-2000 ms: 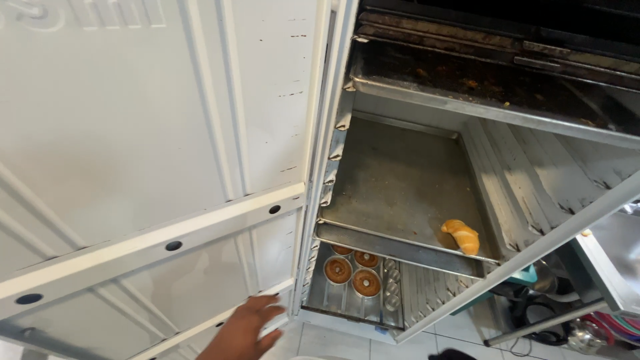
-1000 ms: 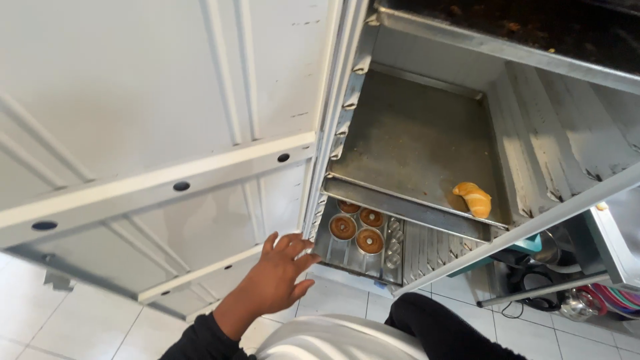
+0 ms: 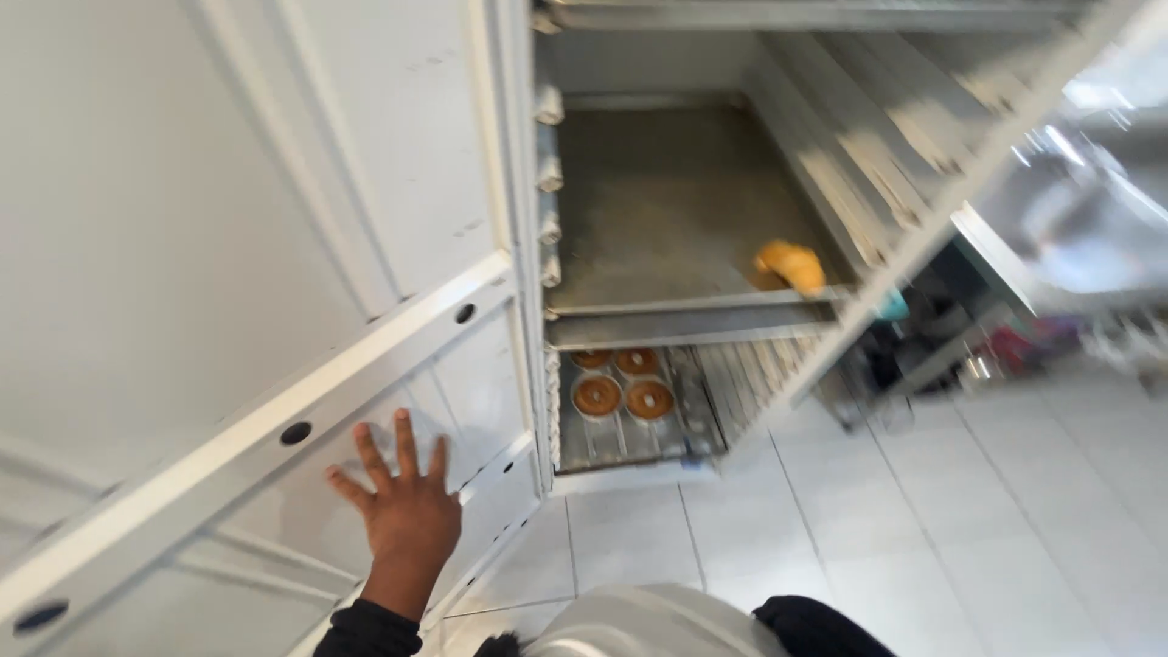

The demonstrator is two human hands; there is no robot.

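Note:
My left hand is spread against or just in front of the inner side of a white cabinet door, holding nothing. Right of the door is the open rack cabinet. A metal baking tray in it bears one croissant near its front right corner. Below, on a lower tray, stand several ring-shaped cakes in round tins. Of my right arm only a dark sleeve may show at the bottom edge; my right hand is out of view.
Slotted rails line the cabinet's sides, with another tray above. White floor tiles lie in front. Blurred things stand on and under a metal table at the right.
My left hand has moved from beside the door's free space to the door's inner face, fingers spread. The view has shifted. The croissant and cakes stay on their trays.

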